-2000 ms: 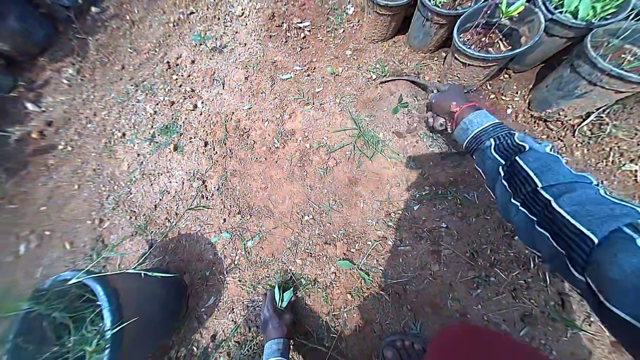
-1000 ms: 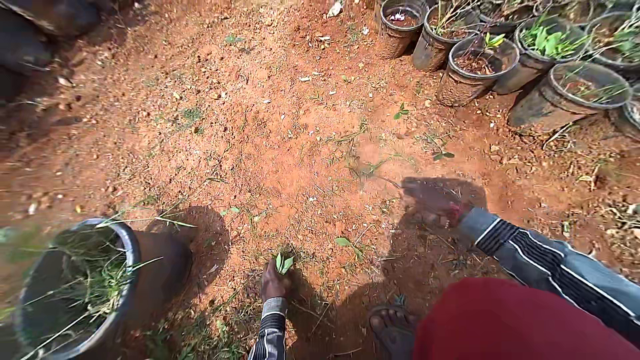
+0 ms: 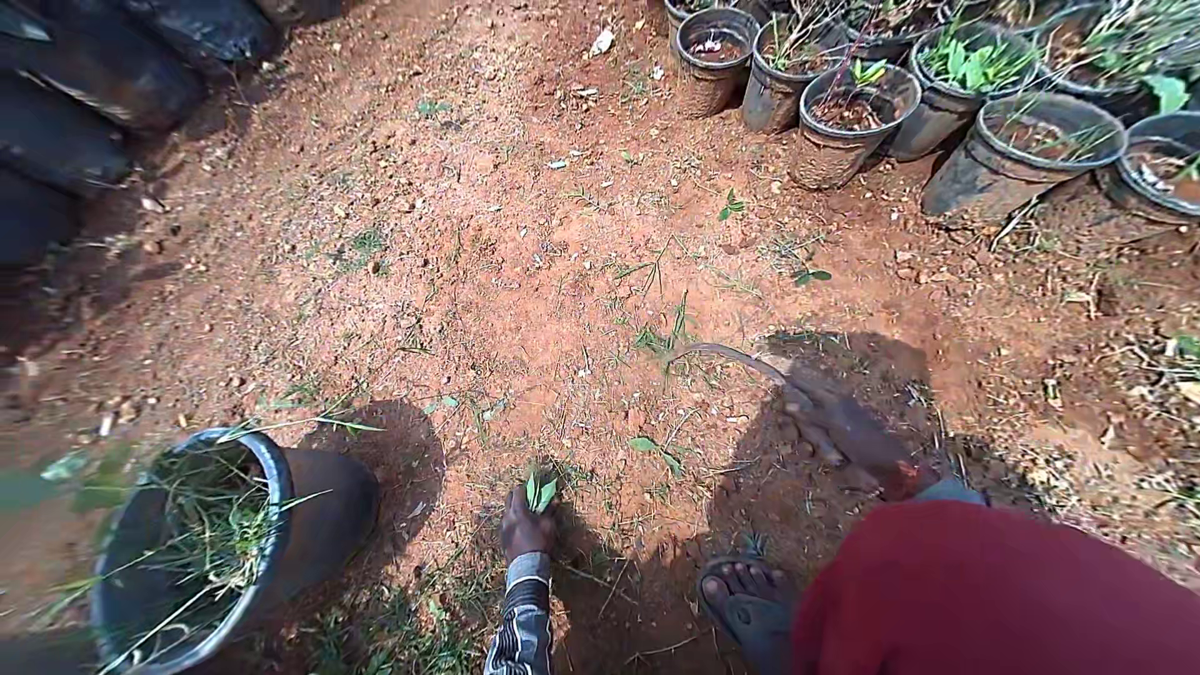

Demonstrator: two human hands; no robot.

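Observation:
My left hand [image 3: 527, 523] is low on the reddish soil, its fingers closed around some green leaves [image 3: 541, 492]. My right hand [image 3: 848, 431], to the right in shadow and a little blurred, grips a thin curved blade like a sickle [image 3: 727, 351]. The blade's end lies at a grass tuft [image 3: 670, 328] on the ground. Between the hands grows a small leafy weed [image 3: 656, 450]. Left of my left hand stands a dark bucket [image 3: 283, 497] holding pulled grass [image 3: 220, 525].
Rows of black plastic plant pots [image 3: 975, 187] with soil and seedlings stand at the upper right. Dark filled bags [image 3: 103, 75] lie at the upper left. My sandalled foot [image 3: 745, 595] and red-clothed knee [image 3: 984, 591] are at the bottom.
My right hand has come back from beside the pots toward my knee, with the blade now at a grass tuft. My left hand stays low, holding leaves.

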